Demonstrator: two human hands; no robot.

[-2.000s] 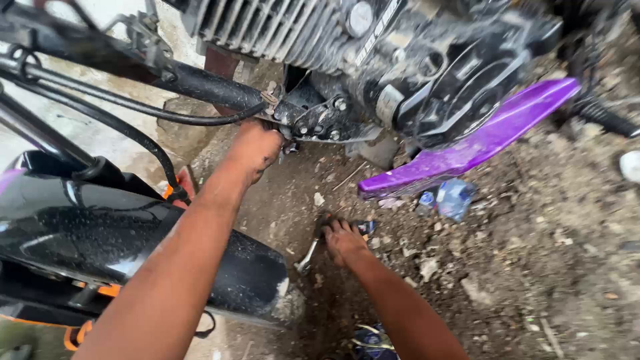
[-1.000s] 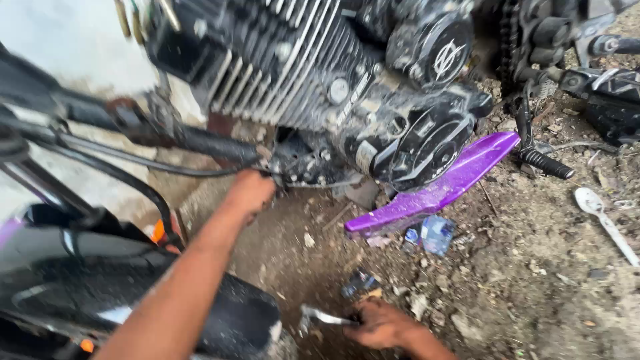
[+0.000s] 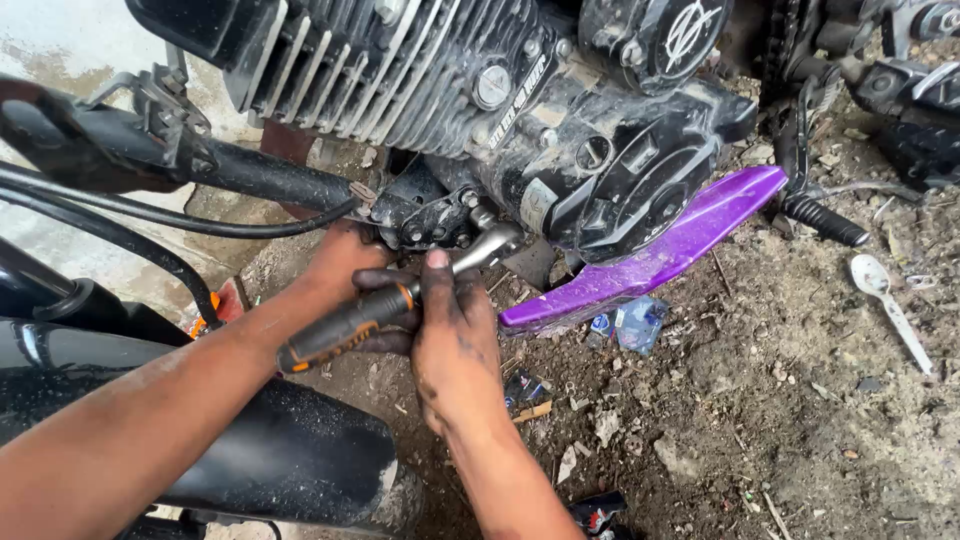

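Observation:
My right hand (image 3: 450,330), its fingers blackened, grips a ratchet wrench (image 3: 360,319) with a black and orange handle. The socket at the wrench's head is at a bolt on the black engine mounting bracket (image 3: 427,217), below the finned motorcycle engine (image 3: 375,75). My left hand (image 3: 346,251) reaches behind the lower edge of that bracket, under the frame tube (image 3: 277,180). Its fingers are mostly hidden, so what they touch does not show. A black cable (image 3: 187,221) runs just above the left hand.
A purple plastic panel (image 3: 652,259) lies under the engine's side cover (image 3: 637,180). The black front fender (image 3: 285,450) fills the lower left. On the dirt are crumpled plastic litter (image 3: 640,322), a white plastic spoon (image 3: 892,311) and small wrappers (image 3: 525,390). A ribbed foot peg (image 3: 825,220) juts out at right.
My right hand has risen from the ground, where the wrench lay, to the bracket with the wrench in it. My left hand stays by the bracket.

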